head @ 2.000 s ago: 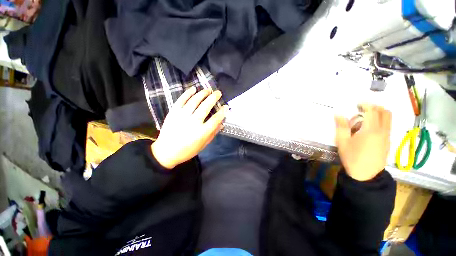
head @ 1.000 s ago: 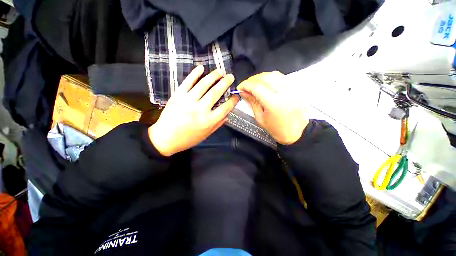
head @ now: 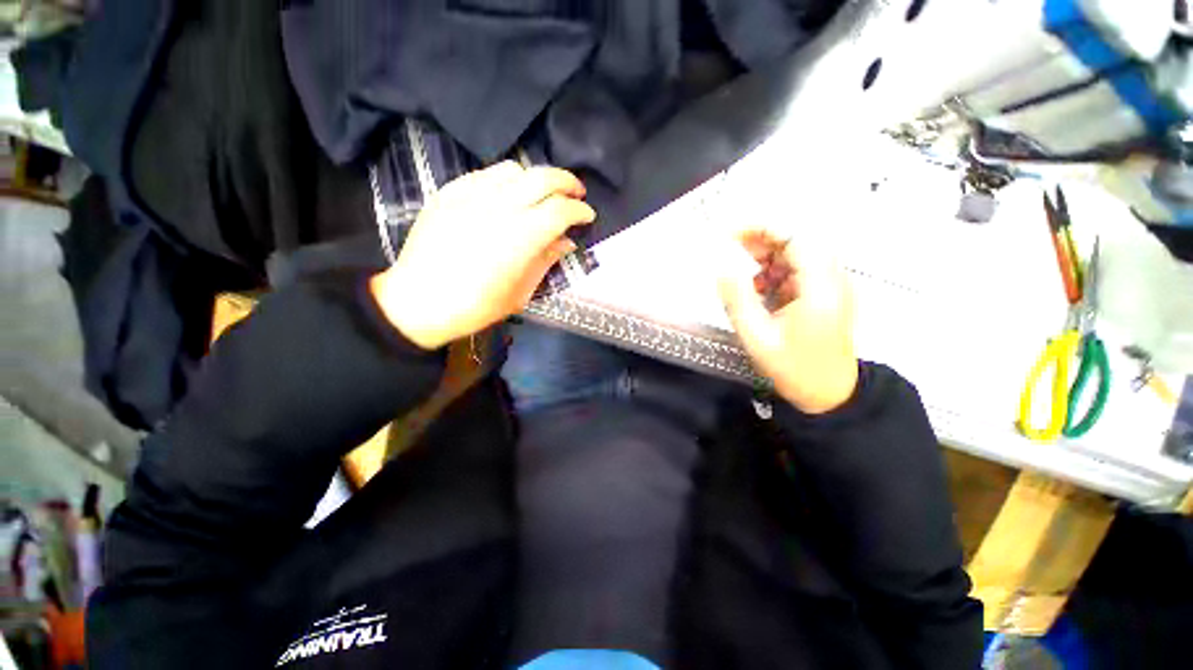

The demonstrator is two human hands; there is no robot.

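Note:
The plaid fabric (head: 408, 177), dark with white lines, comes out from under the navy garment (head: 445, 72). My left hand (head: 482, 249) lies over the plaid, fingers curled with the fingertips at its right edge, near the table's front edge. A corner of the plaid shows just right of these fingers. My right hand (head: 795, 314) is raised over the white table, a little blurred, fingers apart and curled, with nothing seen in it. It is apart from the cloth.
Scissors with yellow and green handles (head: 1069, 380) lie on the right, beside an orange-red and black tool (head: 1062, 249). The sewing machine (head: 1020, 66) stands upper right. Black cloth (head: 223, 157) hangs at the left. A ruler strip (head: 641, 334) runs along the table edge. A cardboard box (head: 1047, 543) is below right.
My right hand has moved off the plaid edge to the right. My left hand's fingers have curled more over the plaid. The camera view has also shifted.

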